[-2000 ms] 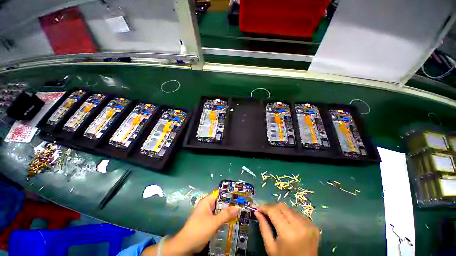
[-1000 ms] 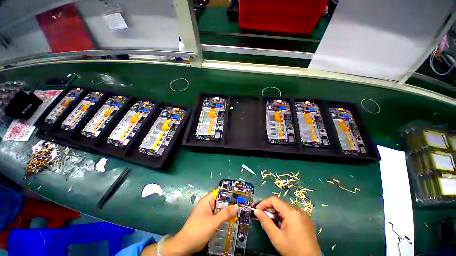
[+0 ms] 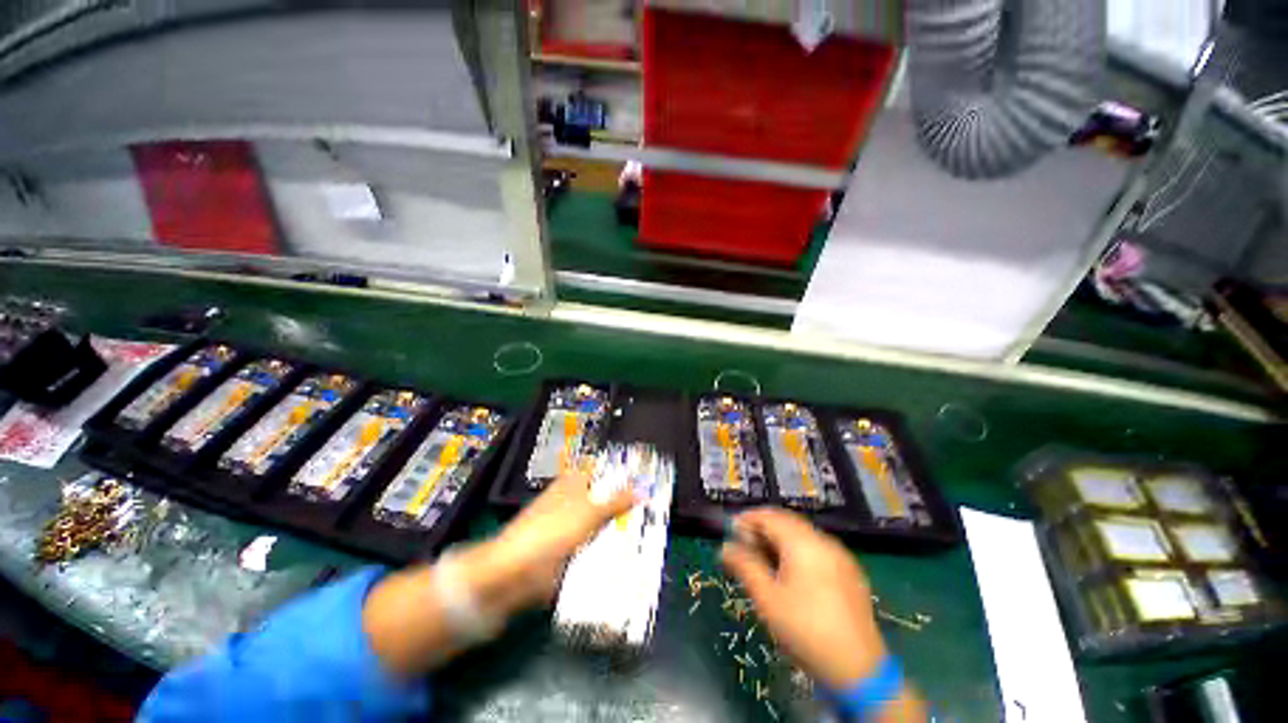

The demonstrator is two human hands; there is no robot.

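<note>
My left hand [image 3: 568, 511] holds a phone unit [image 3: 616, 558] upright in front of the right-hand black tray [image 3: 918, 534]. The unit is motion-blurred and bright, with its lower end towards me. My right hand [image 3: 802, 586] is apart from the unit, to its right, with fingers curled; a small dark thing shows at the fingertips, too blurred to name. The right tray bears several phone units with orange flex cables, and a slot behind my left hand shows no unit. The left black tray [image 3: 269, 494] also bears several phone units.
Yellow-cream slivers [image 3: 735, 653] lie under my right hand. A white paper strip [image 3: 1020, 607] and a clear blister tray [image 3: 1151, 551] are at the right. Gold-brown parts [image 3: 88, 520] and a black object [image 3: 51, 370] are at far left. A metal-framed partition [image 3: 526, 184] stands behind.
The view has tilted up. My left hand has carried the unit forward from the near bench towards the right tray's front edge. My right hand has come away from the unit.
</note>
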